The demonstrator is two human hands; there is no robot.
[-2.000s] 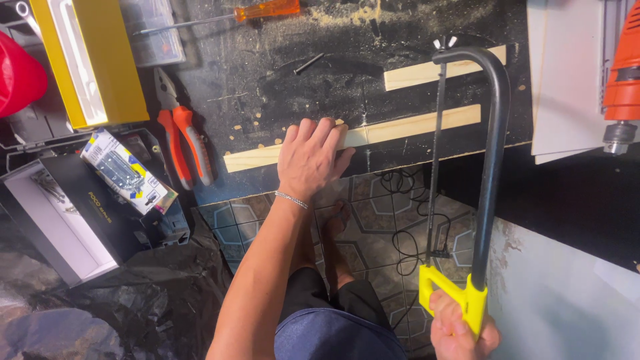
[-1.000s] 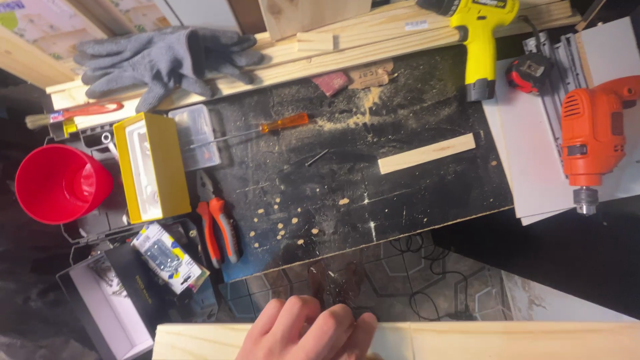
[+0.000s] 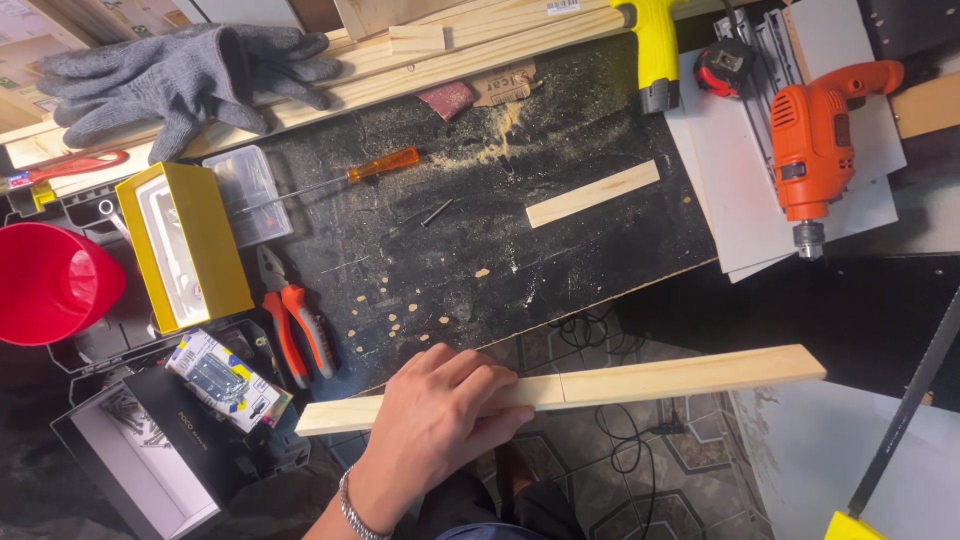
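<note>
My left hand (image 3: 442, 401) grips a long pine strip (image 3: 690, 373) near its left part, just off the front edge of the black workbench (image 3: 465, 277). A thin line crosses the strip to the right of my fingers. A shorter pine piece (image 3: 592, 193) lies on the bench. At the lower right edge show the blade (image 3: 907, 405) and part of the yellow handle (image 3: 853, 527) of a hacksaw; my right hand is out of view.
Combination pliers (image 3: 296, 322), a screwdriver (image 3: 382, 163) and a yellow box (image 3: 217, 247) occupy the left side, near a red bucket (image 3: 60, 285). An orange drill (image 3: 814, 142) rests on white panels at right. Gray gloves (image 3: 187, 82) lie on boards behind.
Two seconds ago the strip lay on the bench under my left hand; now that hand holds it off the front edge. My right hand, earlier seen on the hacksaw handle, has left view.
</note>
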